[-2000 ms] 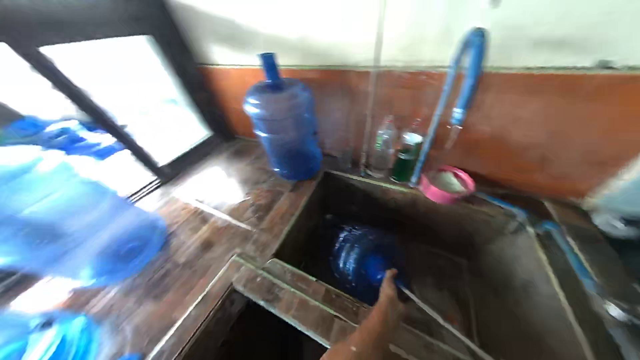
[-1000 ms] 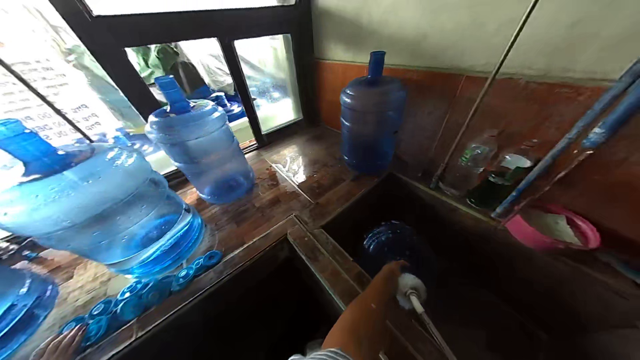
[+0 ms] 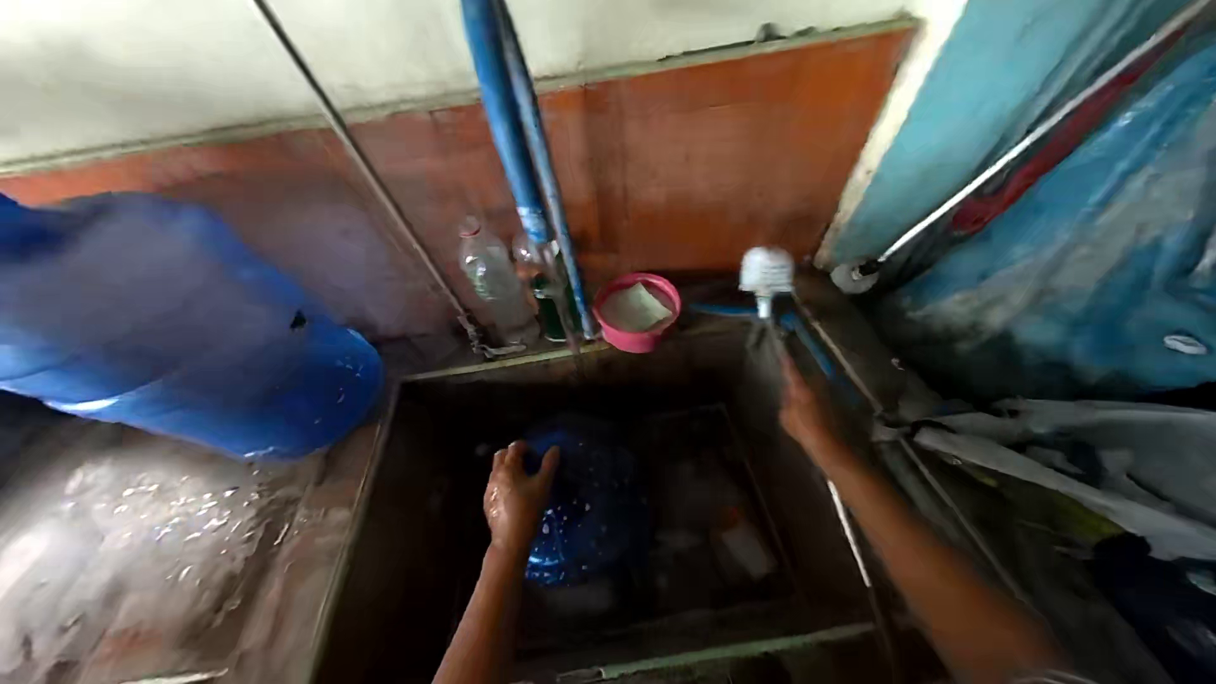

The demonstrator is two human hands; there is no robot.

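Observation:
A translucent blue water jug [image 3: 589, 513] lies in the dark sink basin [image 3: 741, 651], wet with drops. My left hand [image 3: 518, 494] is at the jug's left side, thumb and fingers apart and nothing held; whether it touches the jug cannot be told. Over the basin's right side, my right hand [image 3: 807, 408] is blurred, closed around a thin white rod that runs down past the forearm. A white brush-like head [image 3: 766, 272] stands above that hand, seemingly on the same rod. Water runs from the blue pipe [image 3: 508, 123] at the back.
On the left ledge stands a large blue jug [image 3: 180, 332]. Along the back edge are a clear plastic bottle [image 3: 494, 285], a green bottle [image 3: 549, 309] and a pink bowl [image 3: 636, 313]. A whitish object lies in the basin. Crumpled sheeting [image 3: 1073, 475] is at the right.
My right hand has moved up and away from the jug in the basin, with the rod. My left hand, earlier by the blue caps, is now at that jug. The view has swung right.

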